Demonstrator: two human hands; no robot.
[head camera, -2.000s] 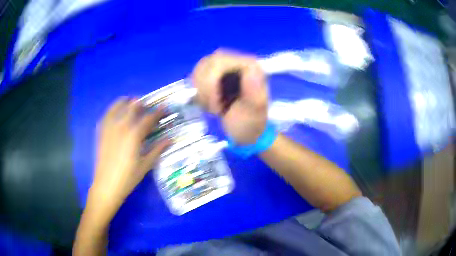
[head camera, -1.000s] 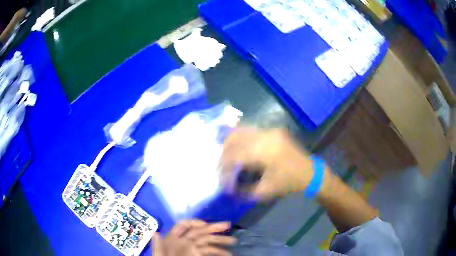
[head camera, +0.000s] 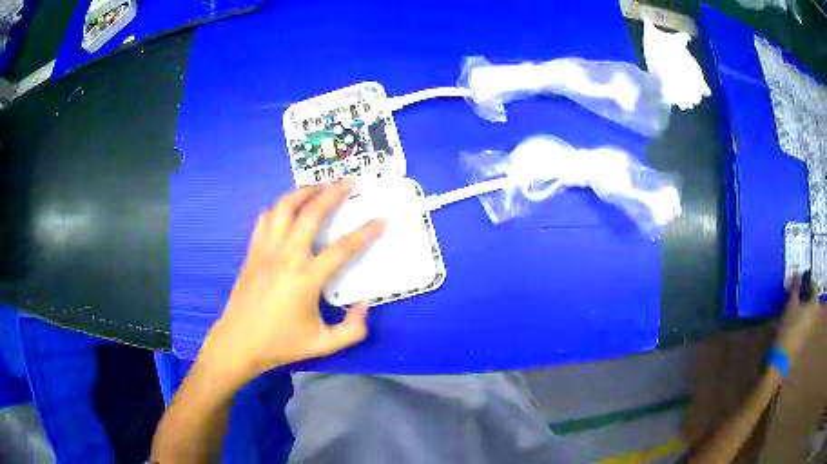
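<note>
Two white square housings lie side by side. The upper housing (head camera: 345, 136) is open and shows a green circuit board with coloured parts. A plain white plate (head camera: 385, 249) covers the lower housing. My left hand (head camera: 295, 272) lies on the plate with fingers spread, the thumb at its lower edge. White cords run right from both housings into clear crinkled bags (head camera: 571, 86); the lower bag (head camera: 598, 181) holds coiled cord. My right hand (head camera: 800, 317) is small at the far right edge, at the whitish inner plates (head camera: 798, 249), with a dark tool handle at its fingers.
A blue corrugated sheet (head camera: 535, 281) lies under the work on a dark bench (head camera: 86, 208). A crumpled white glove or rag (head camera: 673, 68) is at the upper right. Another housing (head camera: 109, 23) is at the upper left. Blue bins (head camera: 59, 390) stand lower left. A second blue sheet (head camera: 762, 190) bears the plates.
The view has turned back over the housings. The lower housing, open before, now has the white plate over it. My left hand is on it; my right hand has moved far right to the plates.
</note>
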